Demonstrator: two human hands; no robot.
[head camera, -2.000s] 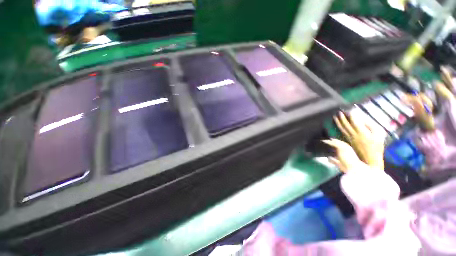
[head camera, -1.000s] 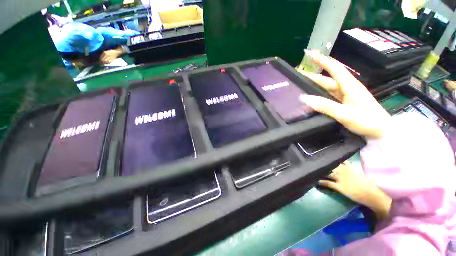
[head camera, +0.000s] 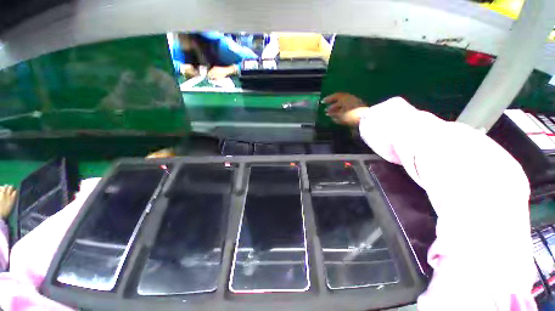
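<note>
A black foam tray (head camera: 234, 231) lies in front of me with glossy black phones (head camera: 269, 231) side by side; the rightmost phone (head camera: 404, 209) looks purplish-dark and is partly under my right sleeve. Small red marks show at the top of the phones. My right hand (head camera: 345, 108) is raised beyond the tray's far edge, fingers apart and slightly bent, holding nothing visible. My left hand (head camera: 161, 155) shows only as a sliver behind the tray's far left edge; its fingers are hidden.
A dark slotted tray (head camera: 277, 147) lies behind the near one. Another dark tray (head camera: 42, 191) and another person's hand (head camera: 7, 200) are at far left. Stacked trays (head camera: 523, 143) stand right, beside a pale post (head camera: 502, 79). A person in blue (head camera: 213, 51) sits beyond the panel opening.
The tray with WELCOME screens no longer lies on top; the tray with black phones is now uncovered. The view has turned to face the panels, and the right hand is off the tray's end, reaching forward.
</note>
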